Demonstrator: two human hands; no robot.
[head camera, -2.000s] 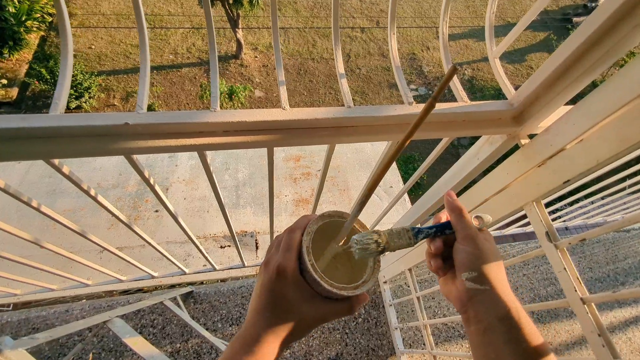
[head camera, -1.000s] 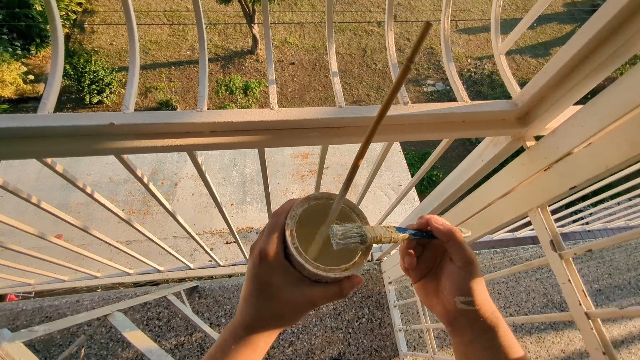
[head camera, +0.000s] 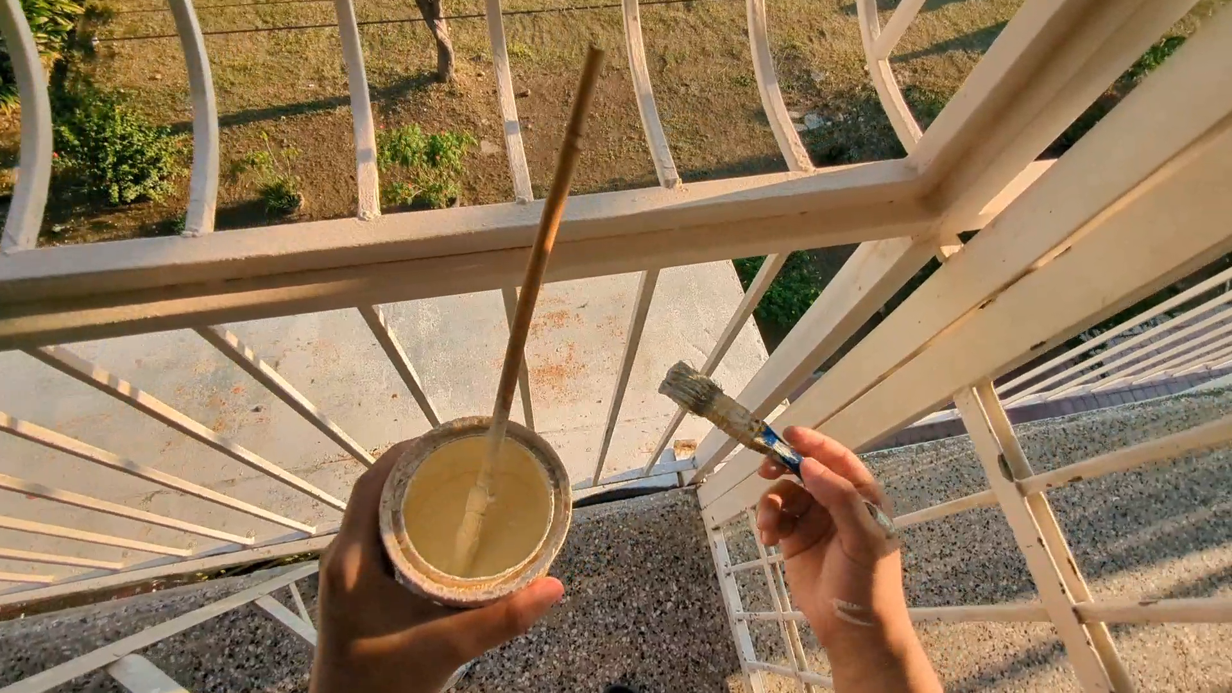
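My left hand (head camera: 385, 577) grips a round paint can (head camera: 563, 520) from its left and underside. Cream paint (head camera: 520, 510) lies inside it. A thin wooden stick (head camera: 544, 250) stands tilted in the paint, its lower end coated and its upper end rising past the railing beam. My right hand (head camera: 833, 529) pinches the blue handle of a paintbrush (head camera: 731, 414) between thumb and fingers. The brush points up and left, its paint-smeared bristles apart from the can. Some pale paint marks the right wrist.
A cream metal railing beam (head camera: 462, 241) crosses ahead, with curved bars above and straight bars below. It meets a slanted post (head camera: 1030, 96) at the right. A metal lattice (head camera: 1049, 520) stands at the lower right over speckled flooring (head camera: 635, 587). Beyond lie a pale slab (head camera: 568, 356) and a garden.
The brush was over the can's mouth in both earlier frames; now it is off to the right, its bristles pointing up and left. The left hand still holds the can.
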